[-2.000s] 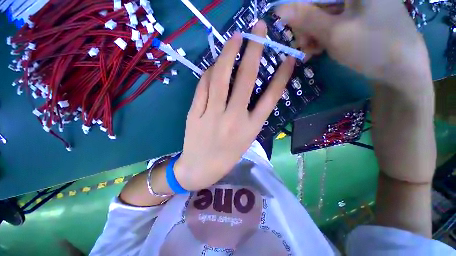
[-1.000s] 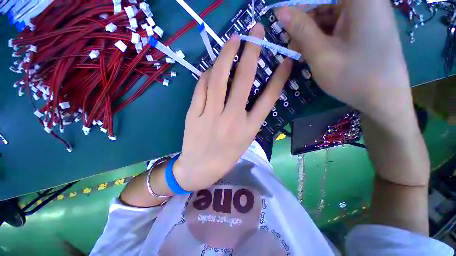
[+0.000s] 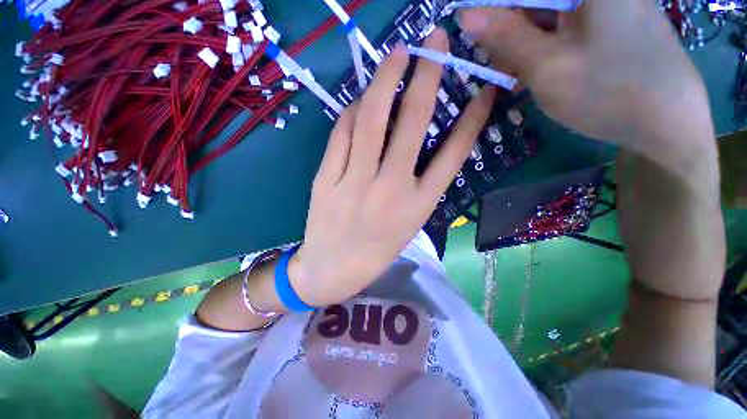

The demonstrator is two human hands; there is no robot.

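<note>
The dark circuit board panel (image 3: 471, 168) lies tilted at the top centre, partly hidden by my hands. My left hand (image 3: 368, 188) rests flat on it with fingers spread. A flat ribbon cable (image 3: 467, 65) lies across my left fingers. More white flat cables (image 3: 303, 75) with blue parts stick out from the panel's left edge. My right hand (image 3: 573, 69) is above the panel's upper right, its fingers closed around another pale flat cable (image 3: 524, 3) at the frame's top edge. Its fingertips are partly hidden and blurred.
A large pile of red leads with white plugs (image 3: 156, 106) lies at left on the green-blue bench mat (image 3: 106, 262). White and blue flat cables (image 3: 37, 10) show at the top left corner. A dark tray with red leads (image 3: 541, 214) is below the bench edge.
My right hand moved left and a little down, then back right and up, still at the pale cable. My left hand stays on the panel. The whole view has shifted slightly.
</note>
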